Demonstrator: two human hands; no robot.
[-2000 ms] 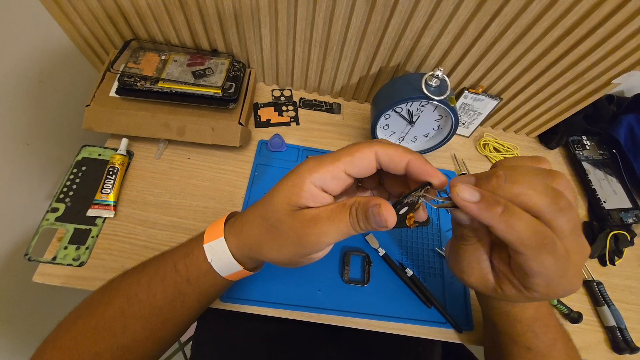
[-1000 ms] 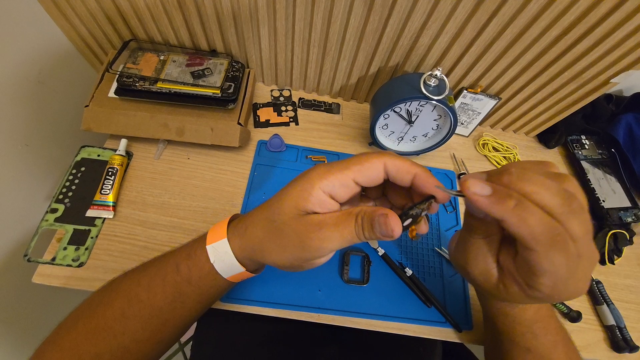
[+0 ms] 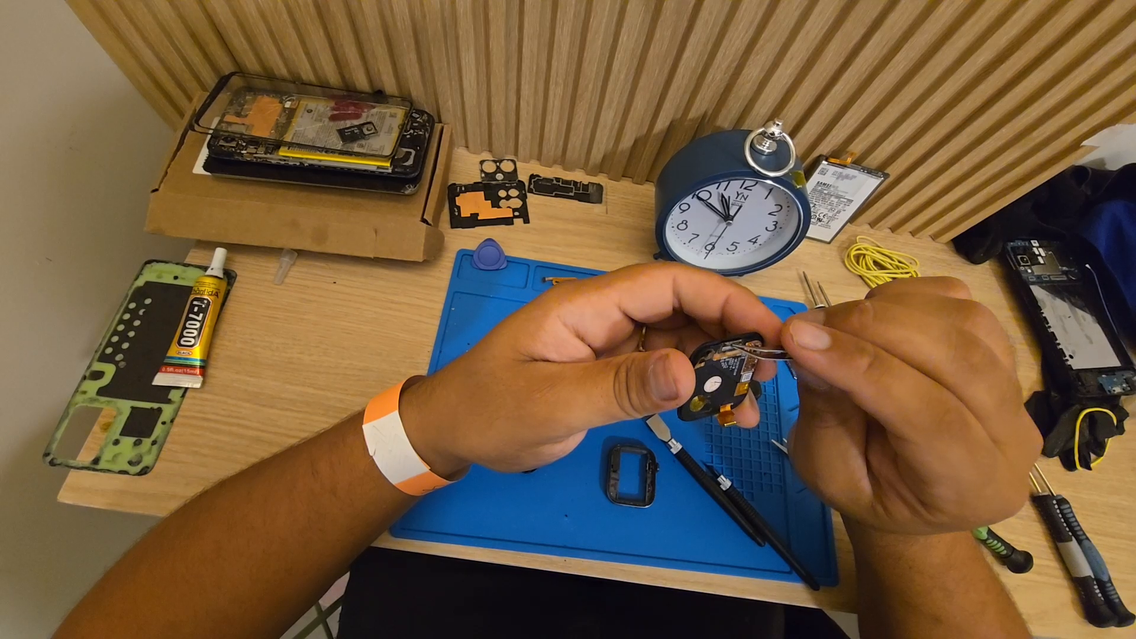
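Above the blue silicone repair mat [image 3: 532,506], my left hand [image 3: 586,364] grips a small black electronic module [image 3: 721,377], likely a smartwatch screen, tilted, with an orange flex cable at its lower edge. Metal tweezers [image 3: 765,352] are pinched between the thumb and fingers of my right hand [image 3: 905,399]; their tips reach the upper part of the module, though contact is hard to judge. On the mat below lie a black watch frame [image 3: 632,475] and slim black-handled tools [image 3: 728,501], one with a flat metal blade.
A blue alarm clock [image 3: 732,204] stands behind the mat, beside a phone battery [image 3: 843,197] and yellow cord [image 3: 879,260]. Phone parts rest on a cardboard box [image 3: 293,217]. An adhesive tube [image 3: 191,328] lies on a green-edged phone back cover [image 3: 133,373]. Screwdrivers [image 3: 1078,559] lie at right.
The tweezer tips, apart from the module one second ago, are now back at its upper part. The module has turned so that more of its face shows.
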